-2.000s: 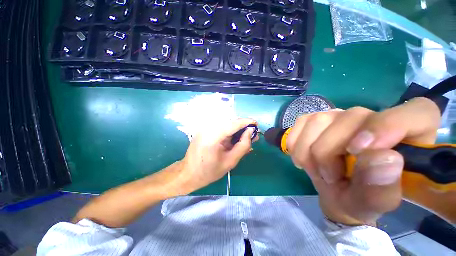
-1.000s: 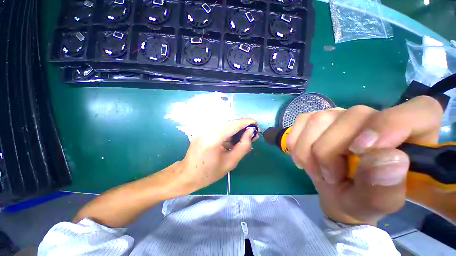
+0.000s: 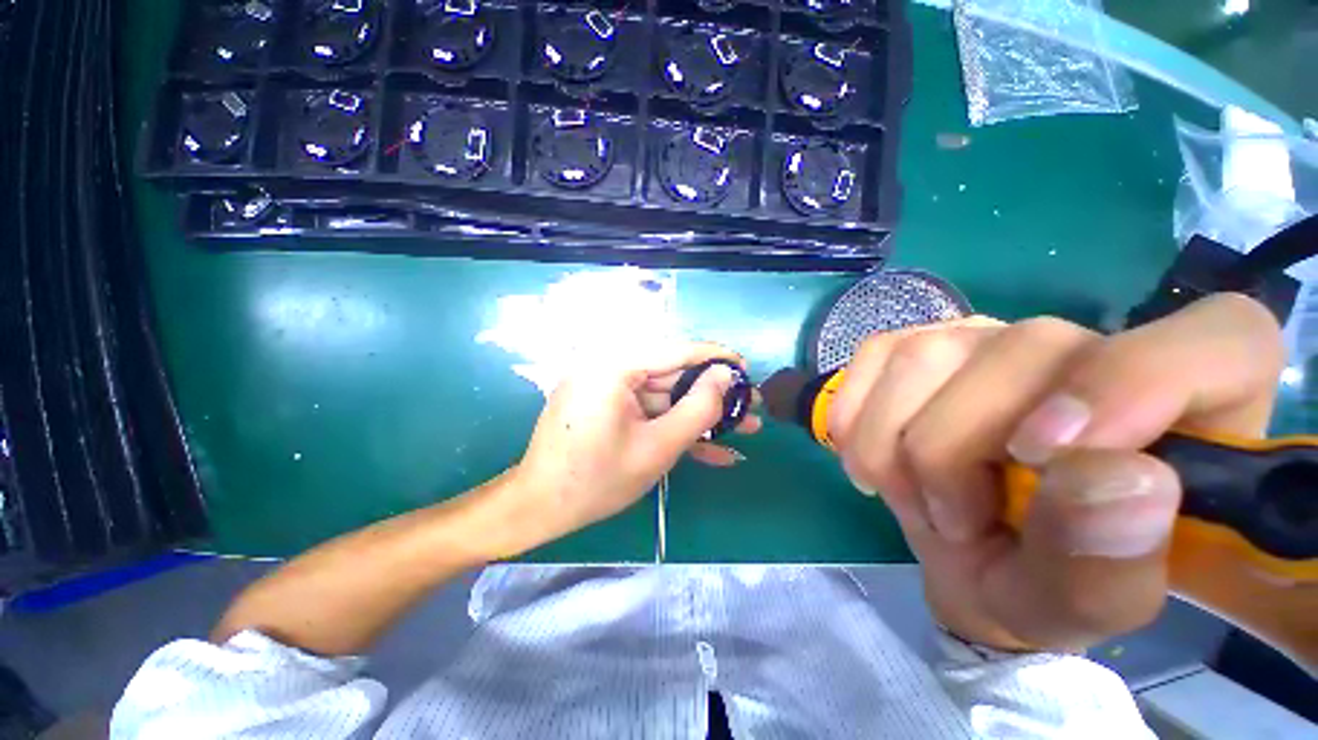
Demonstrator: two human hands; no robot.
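Note:
My left hand [image 3: 607,441] is bare and holds a round black unit [image 3: 734,401] between thumb and fingers, in the middle of the view. The thumb covers part of the unit. My right hand [image 3: 1055,448] is bare and grips an orange and black electric screwdriver [image 3: 1207,499]. Its black nose points left at the unit's right edge. I cannot tell whether the bit touches the unit. The round screw dish [image 3: 885,311] stands just behind my right hand, which hides its near side.
Stacked black compartment trays [image 3: 513,217] with round units stand at the back. More black trays [image 3: 87,318] are stacked at the left. Small white parts [image 3: 586,318] lie behind my left hand. A bag of small parts [image 3: 1041,65] and a crumpled clear bag [image 3: 1250,174] lie at the right.
My left hand has turned the unit, so more of its round shape shows, and the lower fingers have opened out. My right hand and the screwdriver have barely moved.

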